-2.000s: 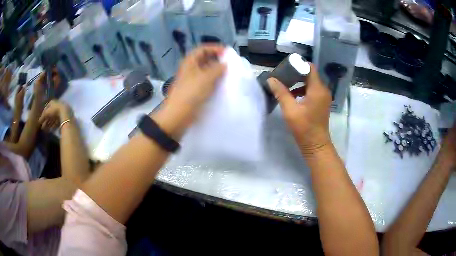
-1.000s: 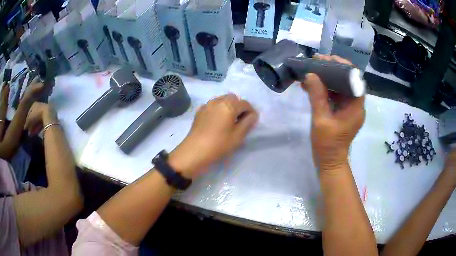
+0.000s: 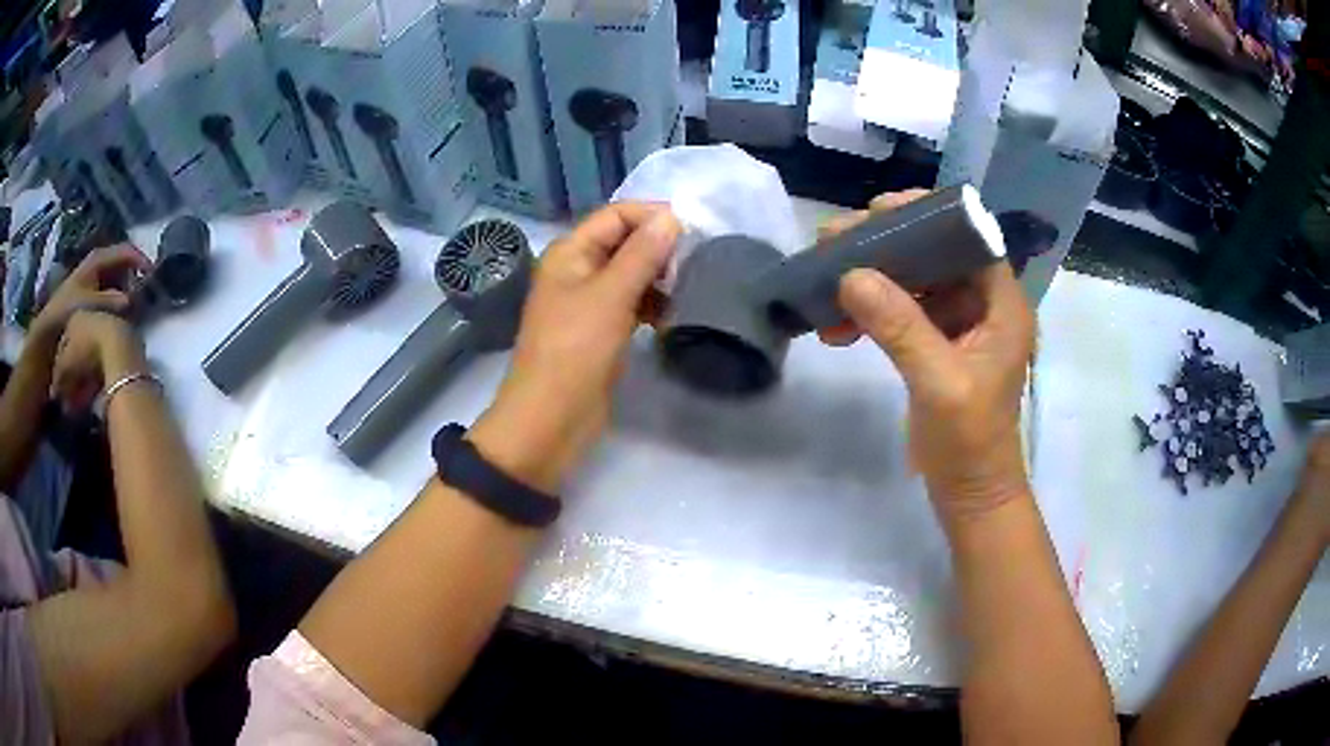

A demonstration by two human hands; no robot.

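Observation:
A dark grey handheld fan (image 3: 729, 299) is held above the table by its handle in my right hand (image 3: 948, 350), head to the left, pale end cap to the upper right. My left hand (image 3: 584, 313) pinches a thin white bag (image 3: 722, 190) between thumb and fingers, just left of the fan head. The bag stands up behind the head, which hides its lower part. Two more grey fans lie on the table left of my left hand, one with its spoked grille up (image 3: 423, 343) and one further left (image 3: 299, 299).
Printed retail boxes (image 3: 605, 110) stand along the back of the white table (image 3: 759, 568). More boxes (image 3: 756, 66) are behind the table edge. A heap of small dark parts (image 3: 1208, 415) lies at the right. Another person's arms are at the left (image 3: 153, 452), and a forearm is at the right (image 3: 1240, 627).
My left hand has moved up and now holds a white bag by the fan head. The fan has shifted down and left, its handle now tilted up. A neighbour's fan has come into view at the left.

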